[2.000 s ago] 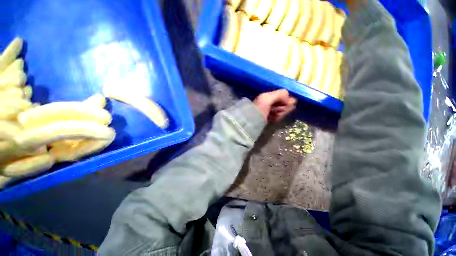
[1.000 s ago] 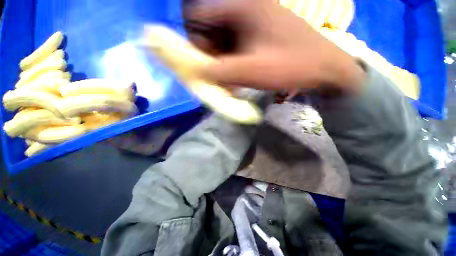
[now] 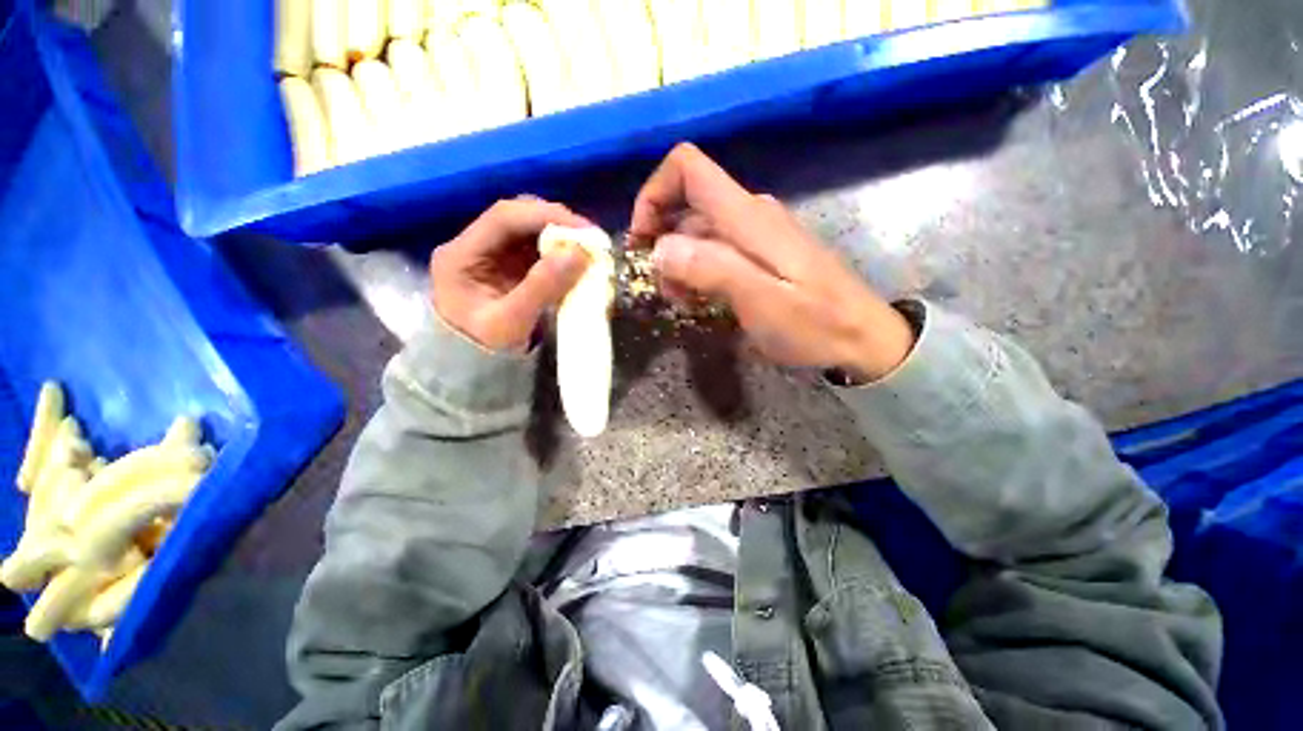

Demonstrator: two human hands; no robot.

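A pale banana piece [image 3: 585, 357] hangs from my left hand [image 3: 503, 271], which pinches it near its upper end over the speckled worktop [image 3: 672, 457]. My right hand [image 3: 765, 271] is just to the right of that end, with thumb and fingers bent close together. Whether a small tool is between its fingertips cannot be told. Small yellowish trimmings [image 3: 639, 274] show between the hands, partly hidden by the right hand.
The front blue tray [image 3: 643, 129] with rows of banana pieces lies across the far side. The side blue crate [image 3: 215, 414] at left holds a loose heap of pieces [image 3: 107, 514]. Crinkled clear film [image 3: 1215, 129] is at the upper right. Blue material [image 3: 1229, 457] is at the right edge.
The right hand has brought a banana piece from the side crate to the worktop, and the left hand now holds it. The view has shifted, showing the front tray across the top.
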